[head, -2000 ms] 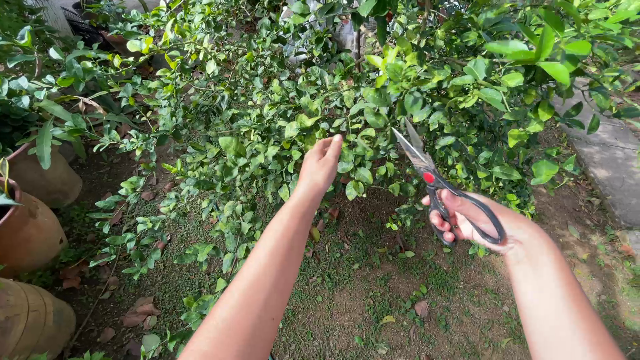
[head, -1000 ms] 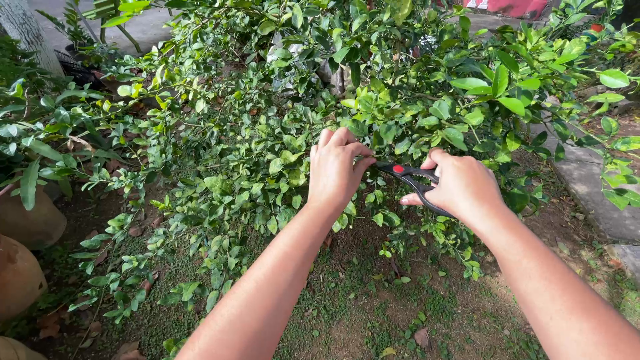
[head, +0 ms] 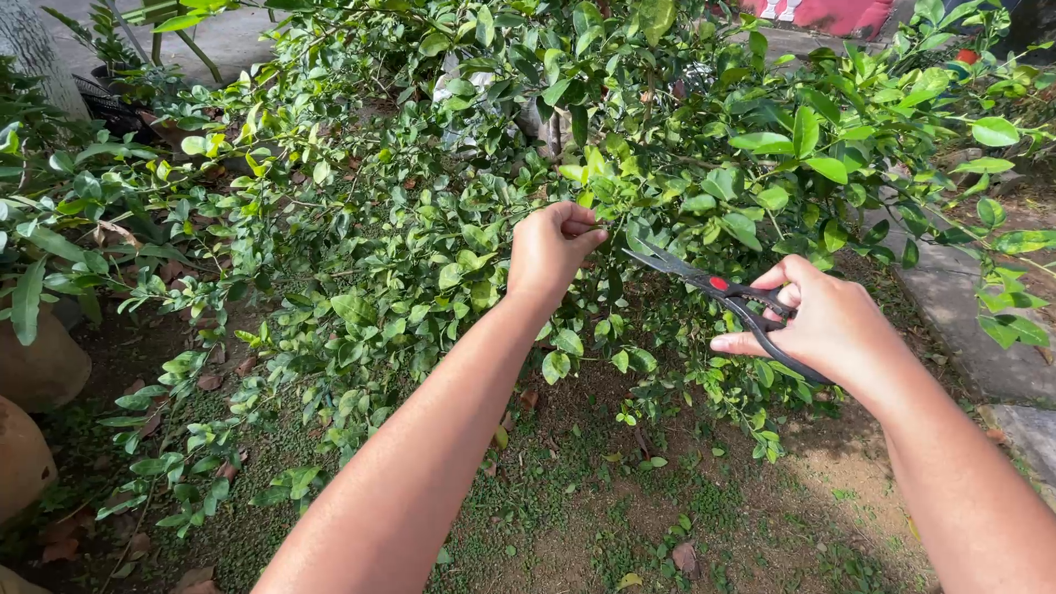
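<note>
My right hand (head: 813,322) grips the black handles of a pair of scissors (head: 718,285) with a red pivot cap. Their metal blades point up and left, slightly parted, with the tips just right of my left hand (head: 553,252). The thumb and fingers of my left hand pinch a thin stem or twig at the leafy shrub (head: 445,239); the exact piece is too small to tell. Small green leaves, some mottled yellow, surround both hands. Brighter, larger leaves (head: 804,140) grow at the upper right of the shrub.
Clay pots (head: 37,355) stand along the left edge. Low weeds and dry leaves dot the soil (head: 594,511) below the shrub. A concrete curb (head: 957,313) runs down the right side. A whitish tree trunk (head: 37,54) and a black basket (head: 111,107) are at the upper left.
One second ago the scissors' blades were at my left fingers; now my right hand has drawn them off to the right and the blades show. The view has tipped up since the earliest frame.
</note>
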